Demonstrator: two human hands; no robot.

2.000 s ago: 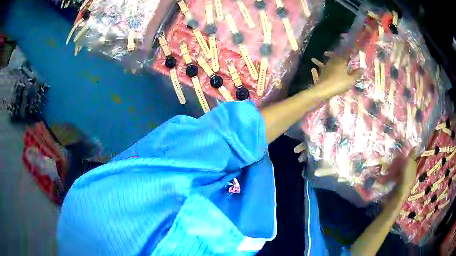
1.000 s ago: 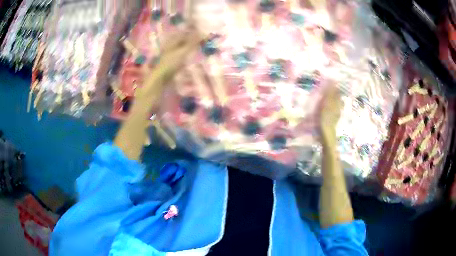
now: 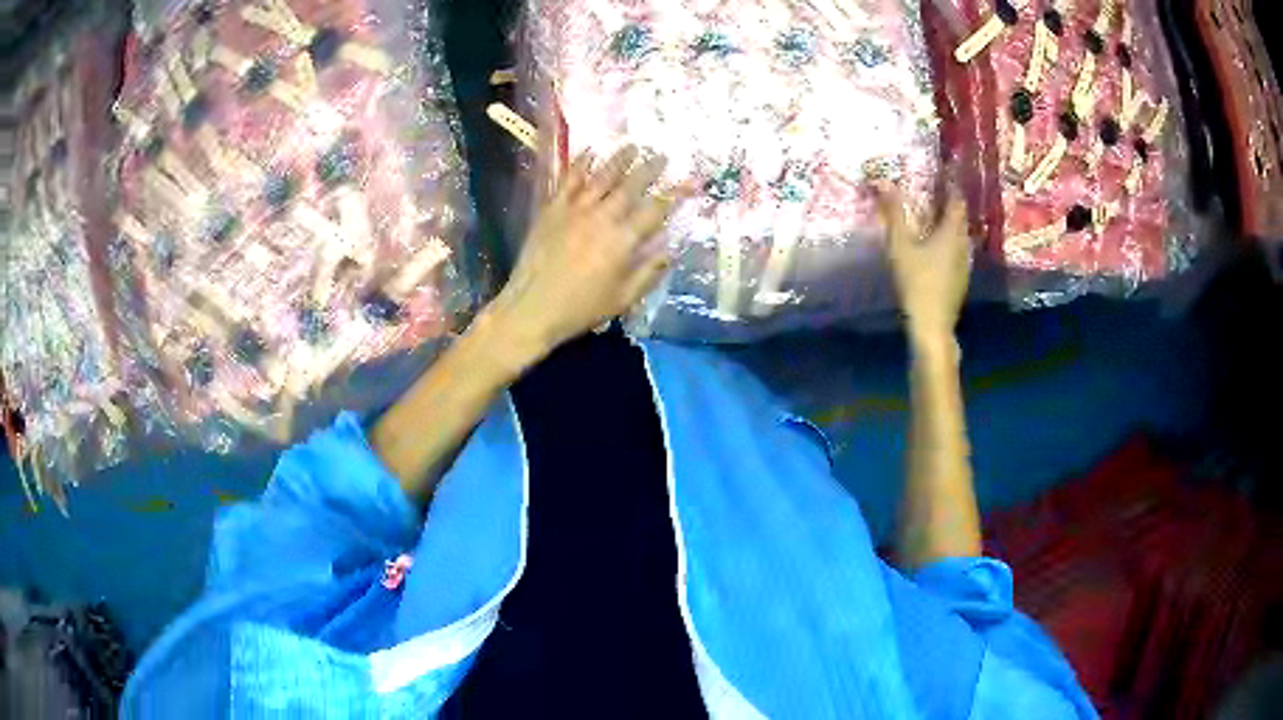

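Observation:
A film-covered tray [image 3: 788, 113] lies at the top middle, with strong white glare on its film. Dark round parts and cream strips show through, and loose film [image 3: 760, 288] hangs at its near edge. My left hand [image 3: 598, 246] lies on the tray's near left corner, fingers spread over the film. My right hand [image 3: 929, 260] touches the film at the near right corner, its fingers apart. Neither hand visibly grips anything; what lies under the fingertips is hidden.
Another film-covered tray [image 3: 282, 211] stands to the left, with more film-covered parts at the far left. A pink-red tray [image 3: 1076, 141] lies to the right, and an orange-red edge [image 3: 1245, 127] beyond it. Red items [image 3: 1154, 563] are at the lower right, blurred.
The large film-covered tray now lies squarely between the left and right trays. Both hands have moved to its near corners, the left one coming in from further left. The view has shifted.

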